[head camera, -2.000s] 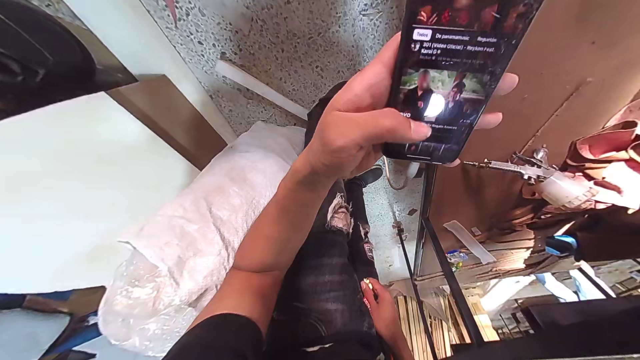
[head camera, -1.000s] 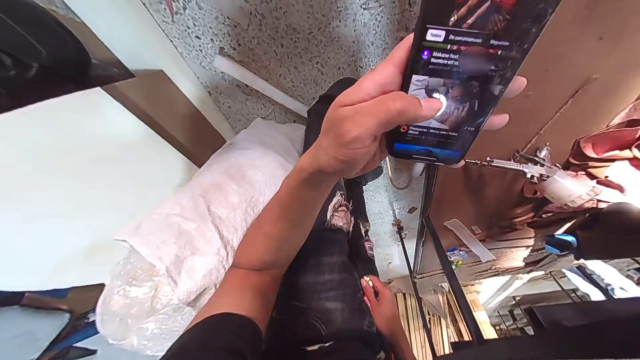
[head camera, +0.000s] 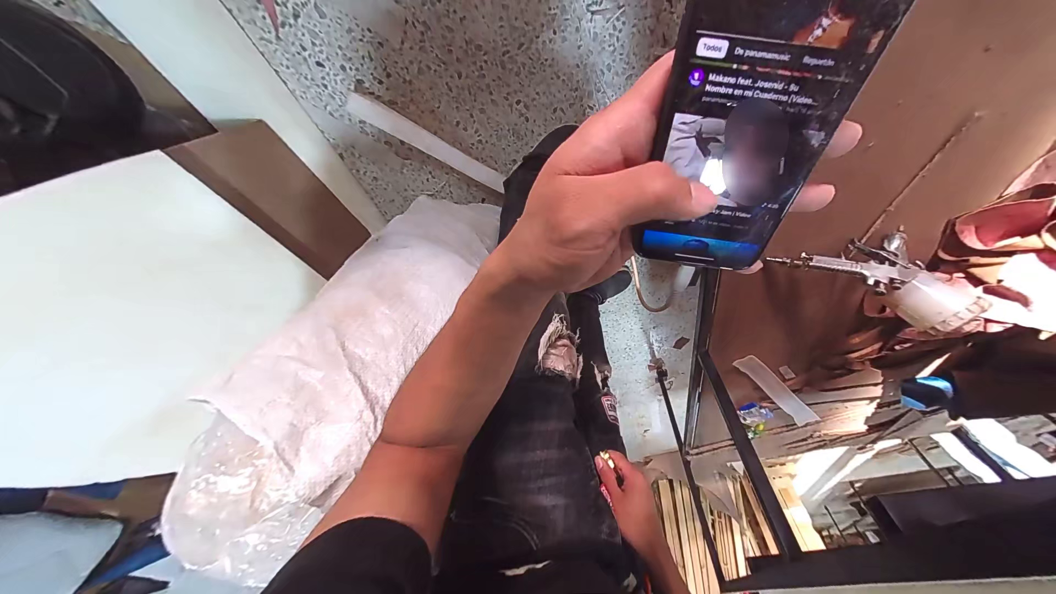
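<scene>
My left hand (head camera: 598, 181) is closed around a black smartphone (head camera: 730, 140) at the upper middle. The thumb rests over the lower part of its lit screen, and fingertips show past the right edge. The screen bears a list with pictures and writing. Low in the view, my right hand (head camera: 631, 495) is beside my thigh in black ripped jeans (head camera: 528, 462), its fingers closed on a small gold-coloured object (head camera: 609, 460) that is mostly hidden. To the right of the phone a metal spray gun (head camera: 883, 272) with a pale cup lies on its side near brown paper.
A white panel (head camera: 124, 313) and a bag wrapped in white sheeting (head camera: 330, 355) are on my left. A white strip (head camera: 421, 140) lies on the speckled floor (head camera: 462, 49). On the right are a brown board (head camera: 907, 140), a black metal frame (head camera: 747, 462) and wooden slats (head camera: 681, 528).
The list and pictures on the phone screen have changed. My left thumb has shifted slightly over the glass. My right hand has stayed beside the thigh.
</scene>
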